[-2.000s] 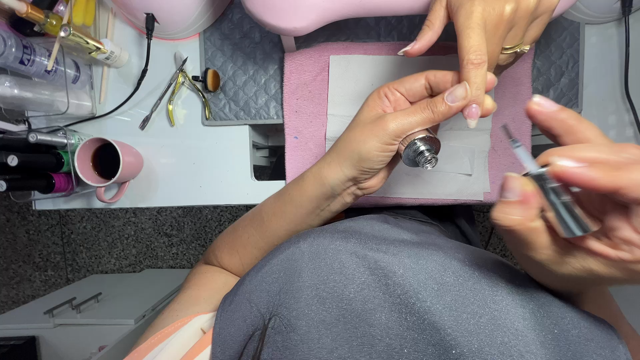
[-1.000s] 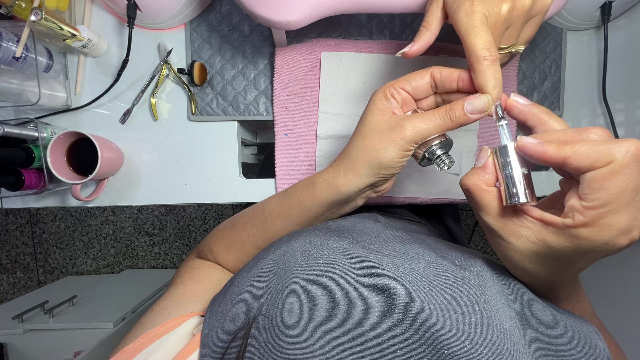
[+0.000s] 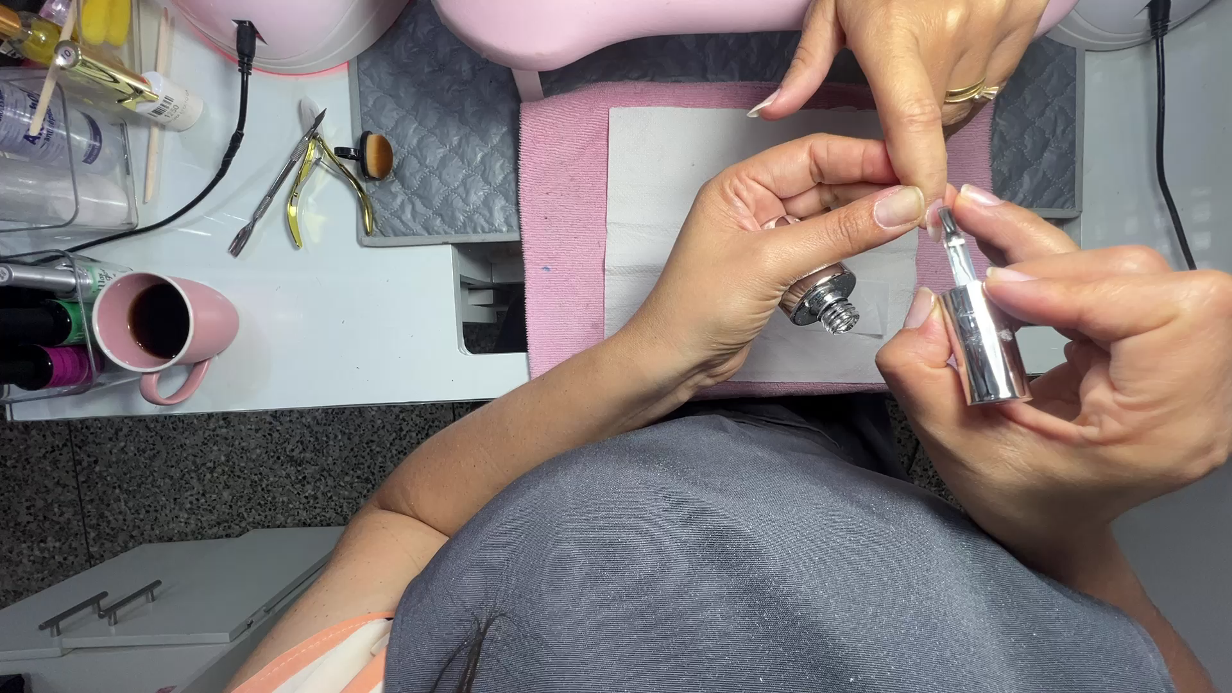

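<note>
My left hand (image 3: 770,231) holds an uncapped nail polish bottle (image 3: 818,296) with a metallic finish in its palm, the threaded neck pointing down and right. Its thumb and a finger pinch the index fingertip of another person's hand (image 3: 914,87), which wears gold rings. In my right hand (image 3: 1068,337) is the silver cap (image 3: 987,345) of the polish, its brush (image 3: 953,245) pointing up. The bristles are at the nail of the pinched finger. Beneath the hands lie a white paper towel (image 3: 659,221) and a pink towel (image 3: 558,241).
A pink armrest (image 3: 616,29) spans the top. Cuticle nippers (image 3: 301,192), a metal cuticle pusher (image 3: 274,188) and a round brush (image 3: 375,155) lie left. A pink mug (image 3: 207,322) of dark liquid stands near the table's front edge, beside a clear rack of bottles.
Two seconds ago my right hand held the brush away from the person's finger, to the right; since then it has moved to the nail. My left hand has kept its hold.
</note>
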